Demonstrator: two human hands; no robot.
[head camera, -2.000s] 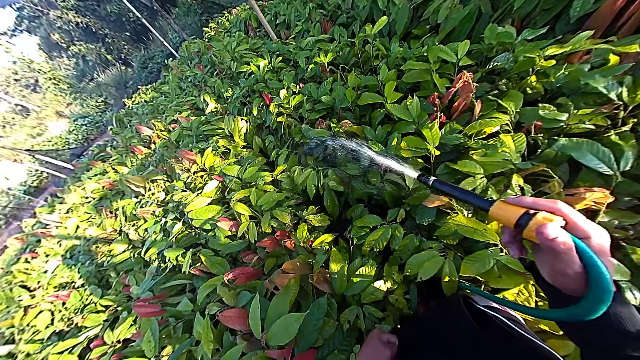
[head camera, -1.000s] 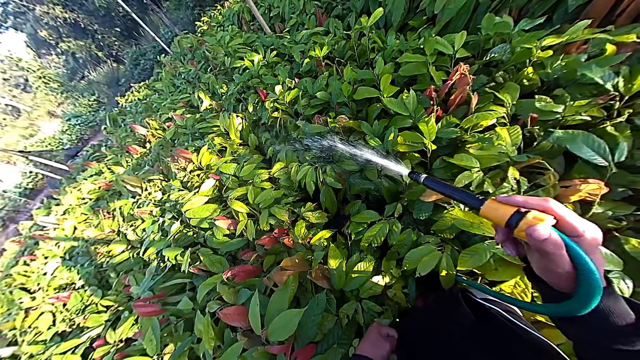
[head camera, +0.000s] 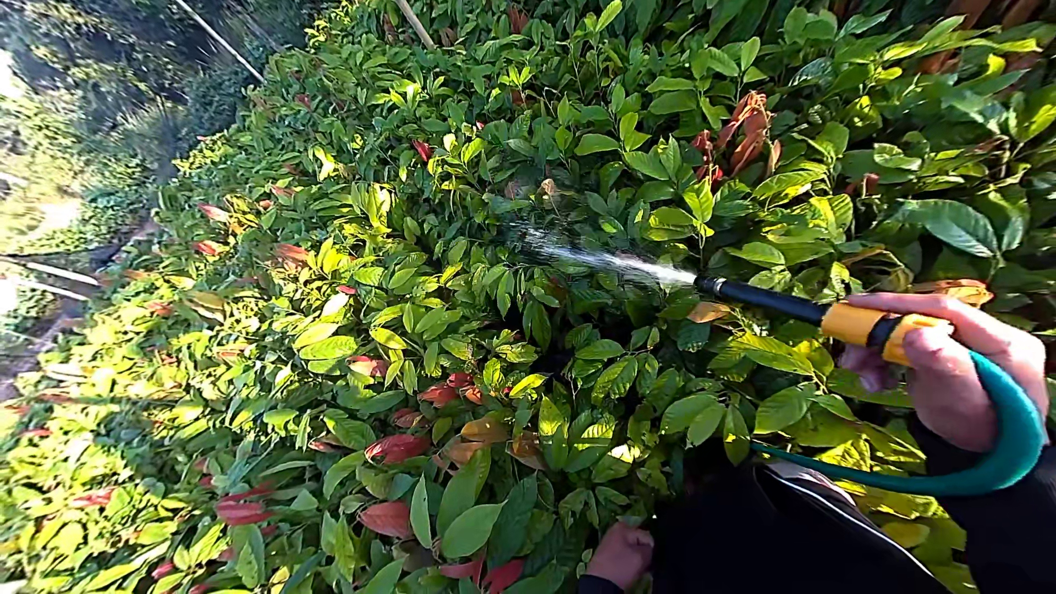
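My right hand (head camera: 961, 363) is closed around the yellow coupling (head camera: 874, 330) of a hose nozzle at the right. The nozzle's black tube (head camera: 763, 299) points left over the plants, and a white spray of water (head camera: 615, 261) leaves its tip. A green hose (head camera: 1011, 437) bends down from the coupling and runs left below my hand. At the bottom, my left hand (head camera: 620, 554) is beside the leaves with its fingers curled; whether anything is in it cannot be seen. Dense leafy plants (head camera: 462, 330) with green and reddish leaves surround both hands.
A thin pole (head camera: 219, 40) slants at the upper left, and a wooden stake (head camera: 414, 23) stands among the leaves at the top. Pale poles (head camera: 51, 271) lie at the left edge near a path (head camera: 41, 346). Trees (head camera: 107, 66) stand beyond.
The nozzle is held in much the same place, with water flowing in all frames. My left hand shows a little more above the bottom edge than in the earliest frame.
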